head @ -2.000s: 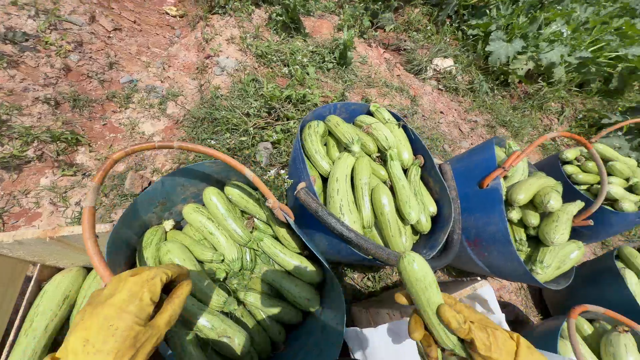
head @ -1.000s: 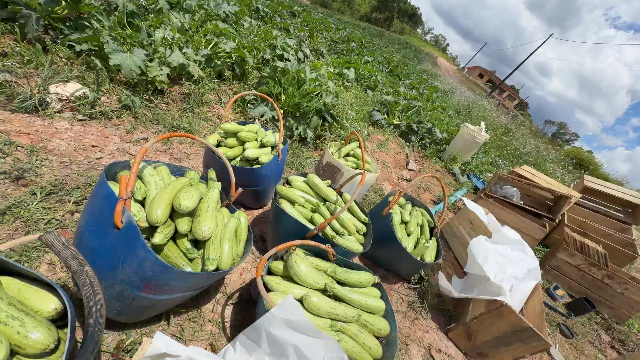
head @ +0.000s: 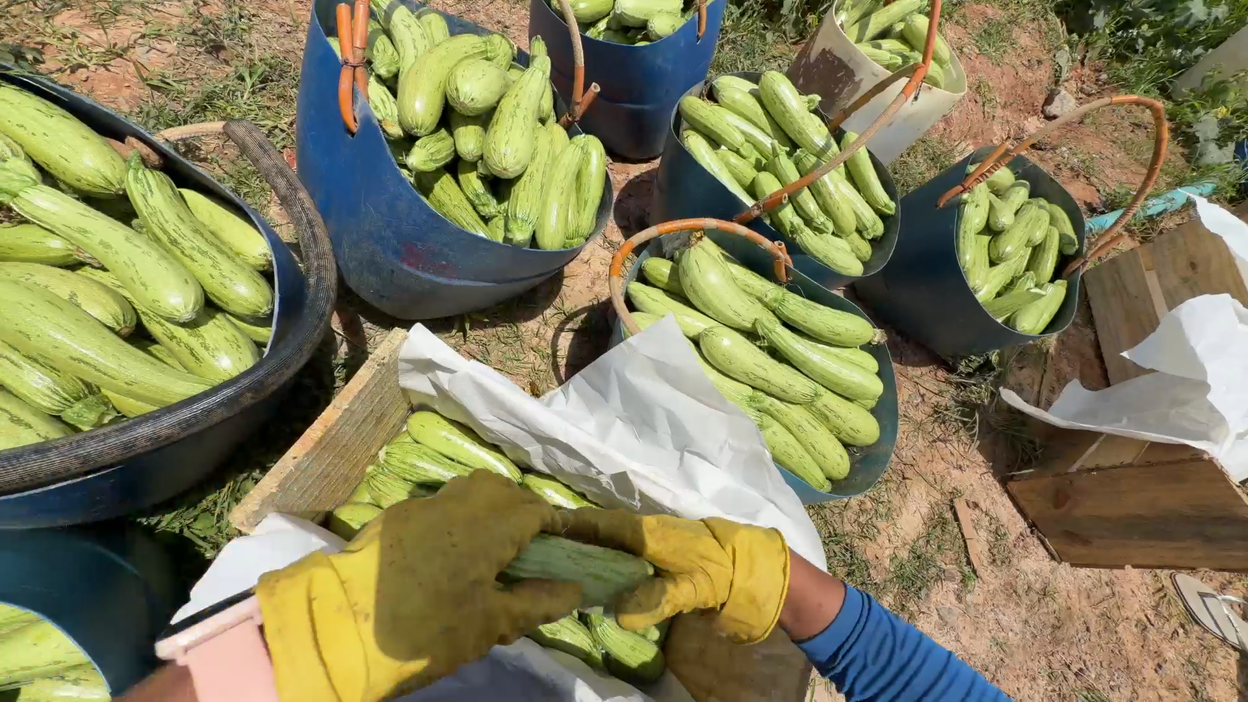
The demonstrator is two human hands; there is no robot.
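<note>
Both my hands wear yellow rubber gloves. My left hand [head: 429, 575] and my right hand [head: 682, 570] are closed around a green zucchini [head: 577, 567], one from each side. They are above a wooden crate [head: 327, 444] lined with white paper [head: 634, 419], which holds more zucchini [head: 458, 444] in its far part. Part of the crate is hidden by my gloves. Just beyond the paper stands a dark bucket [head: 882, 429] full of zucchini with an orange handle.
A blue bucket [head: 341, 224] of zucchini stands beyond the crate, and a large black-rimmed tub [head: 317, 263] is at the left. Several other filled buckets stand behind. At the right are another wooden crate [head: 1131, 512] with white paper and a flip-flop [head: 1209, 609] on the ground.
The view has swung widely. Two seconds ago my left glove was over a bucket of zucchini and my right glove was at a zucchini; now both gloves are together on one over the crate.
</note>
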